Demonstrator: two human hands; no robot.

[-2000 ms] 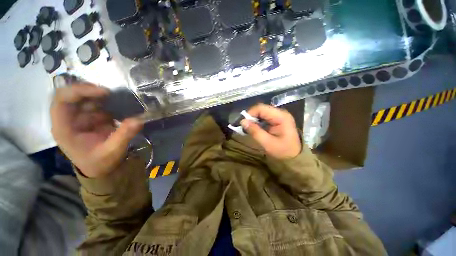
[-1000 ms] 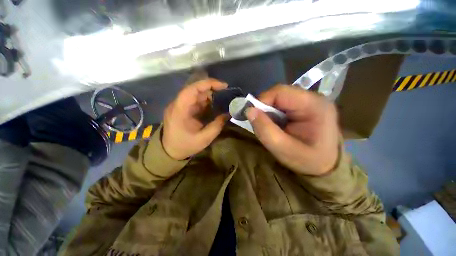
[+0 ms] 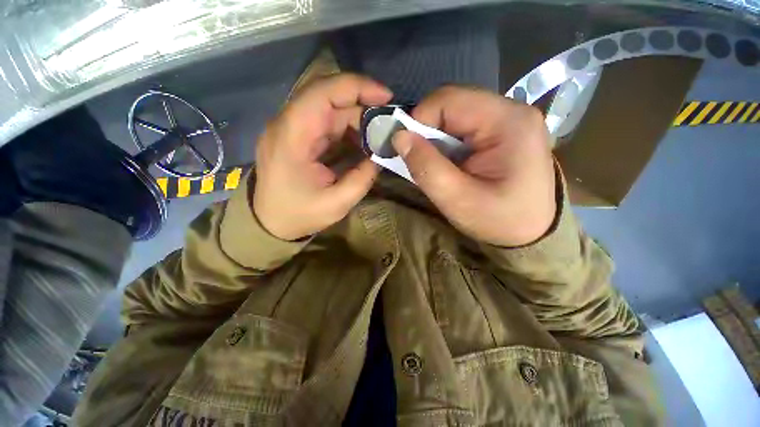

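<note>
My left hand (image 3: 312, 158) holds a small dark module (image 3: 369, 125) by its edge, over my lap. A round grey adhesive pad (image 3: 383, 135) lies against the module's face. My right hand (image 3: 492, 163) grips a white backing strip (image 3: 400, 165) beside the pad, with the thumb pressed at the pad's right edge. Part of the module is hidden behind the pad and fingers.
The liner ribbon with dark discs (image 3: 612, 48) curves from the upper right towards my right hand. An open brown cardboard box (image 3: 629, 125) stands below it. The shiny tray edge (image 3: 208, 42) crosses the top. A person's grey striped sleeve (image 3: 50, 283) and a wheel-like metal ring (image 3: 177, 135) are left.
My left hand has come from the tray with the module to meet my right hand. The pad now lies over the module's face. The view has tilted down, away from the bench.
</note>
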